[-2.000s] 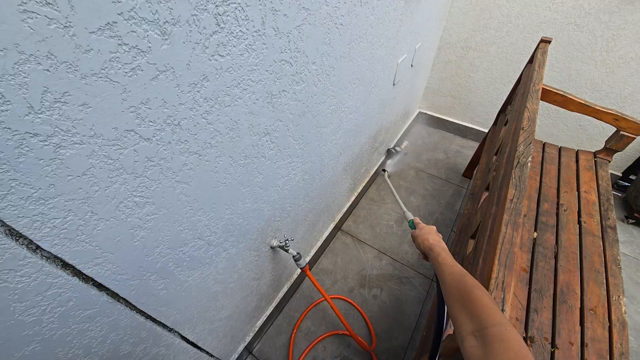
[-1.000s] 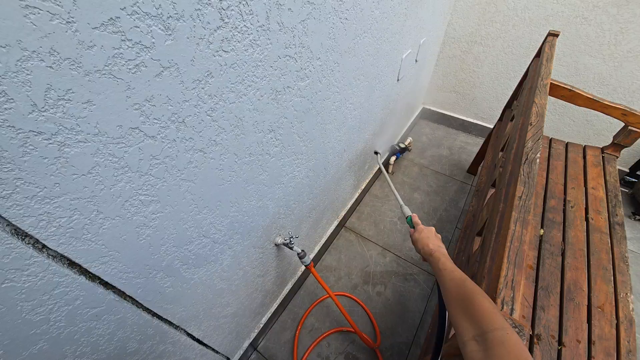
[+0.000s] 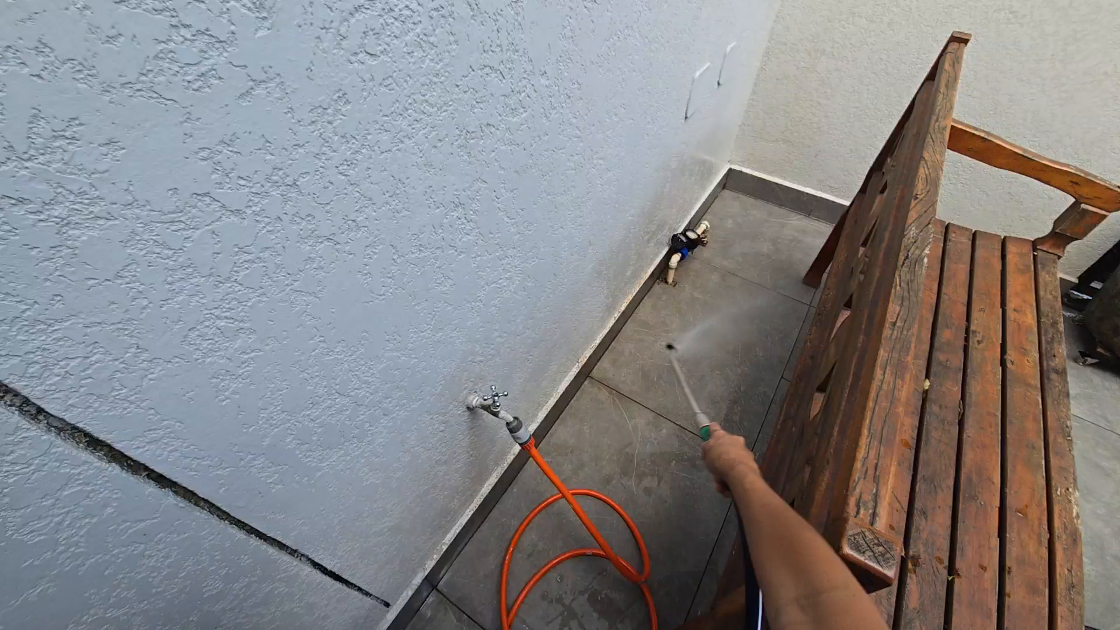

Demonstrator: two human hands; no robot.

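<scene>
My right hand [image 3: 731,458] grips the handle end of a pressure washer's spray wand [image 3: 688,386], over the tiled floor between the wall and the bench. From the wand's dark tip a fan of water spray [image 3: 731,328] goes out towards the bench's back. A dark hose runs down beneath my forearm. At the wall a metal tap [image 3: 494,402] has an orange hose [image 3: 578,501] joined to it, which lies in loops on the grey floor tiles [image 3: 647,455]. A water meter with pipes [image 3: 688,242] sits farther along the wall's foot. My left hand is out of view.
The wooden bench [image 3: 984,402] stands close on the right, its back towards the textured wall [image 3: 350,219]. A light wall [image 3: 849,87] closes the far end. Dark objects [image 3: 1104,302] lie beyond the bench at the right edge.
The wand's tip has swung from beside the wall to over the floor tiles, nearer the bench. Spray shows at the tip now; one second ago none was plain.
</scene>
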